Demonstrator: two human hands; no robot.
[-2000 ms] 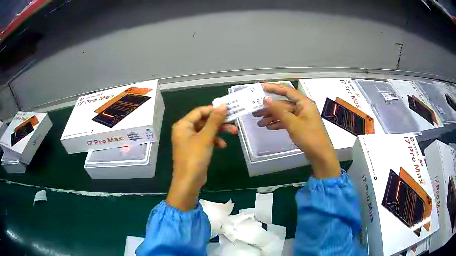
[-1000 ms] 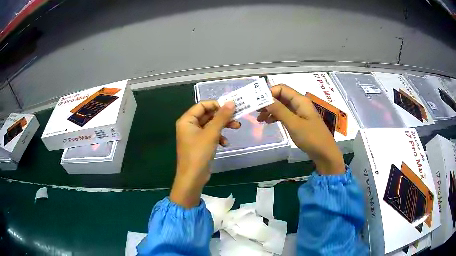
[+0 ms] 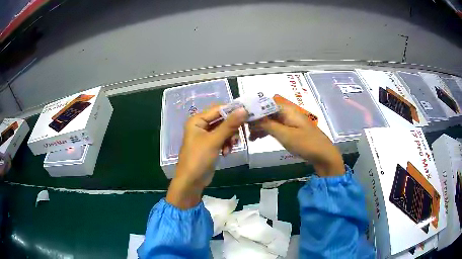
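Note:
A small white barcode label (image 3: 259, 107) with black print is held up between both hands above the row of boxes. My left hand (image 3: 210, 139) pinches its left end between thumb and fingers. My right hand (image 3: 299, 134) is at its right end, with its fingertips partly hidden behind the label. Behind my left hand lies an inner box with a frosted clear cover (image 3: 175, 109). Behind my right hand lies a white outer box (image 3: 258, 84) with an orange and black device picture, partly covered by the hands.
A white outer box (image 3: 43, 117) sits on an inner box (image 3: 68, 161) at left. Another inner box (image 3: 334, 114) and more boxes run right along the green belt (image 3: 131, 131). An upright outer box (image 3: 377, 202) stands near right. White backing scraps (image 3: 248, 227) lie in front.
The boxes on the belt have moved left past my hands. The label stays between both hands and is now tilted differently. Part of a hand has appeared at the far left edge.

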